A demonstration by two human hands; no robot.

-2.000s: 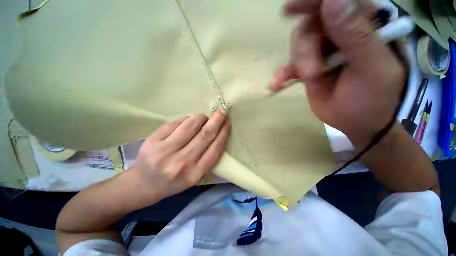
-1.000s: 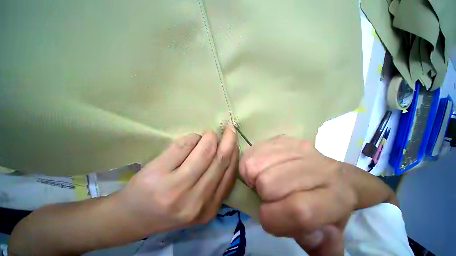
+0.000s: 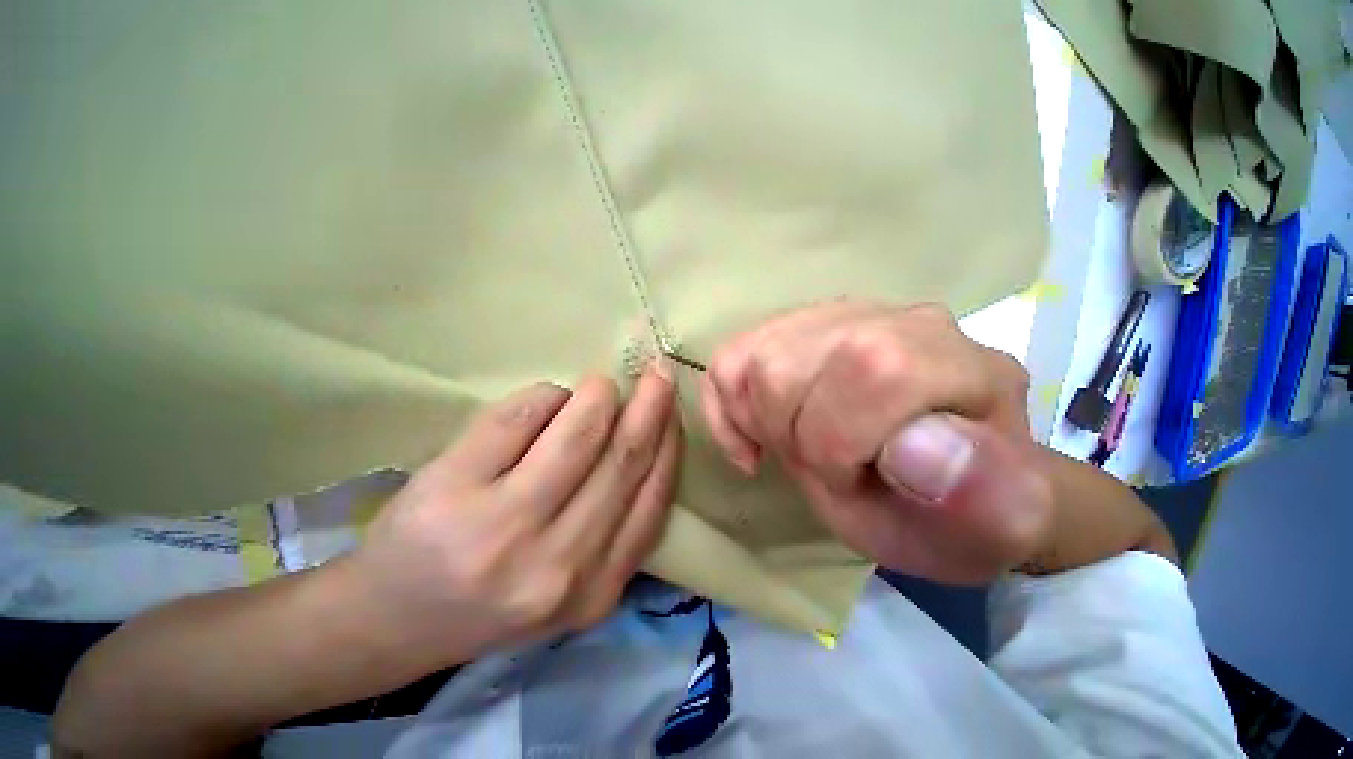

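A large beige panel (image 3: 371, 193) fills the middle of the view, with a stitched seam (image 3: 591, 163) running down it. At the seam's lower end is a small rough, speckled patch (image 3: 647, 353). My left hand (image 3: 519, 497) lies on the panel with fingertips gripping its folded part at that patch. My right hand (image 3: 876, 430) is closed around a pointed tool; only its thin dark shaft (image 3: 686, 362) shows, its tip at the patch. The handle is hidden in my fist. One lower panel corner shows yellow.
At the right lie a masking tape roll (image 3: 1172, 234), a blue tray of small metal parts (image 3: 1232, 341), a square-headed dark tool (image 3: 1110, 363) and pink-handled snips (image 3: 1123, 403). Loose beige panels (image 3: 1224, 89) hang at the upper right. White board (image 3: 134, 556) shows at the lower left.
My right hand came down from above the panel to the seam's end with the tool, and has since turned and moved slightly up. My left hand stays at the seam's end.
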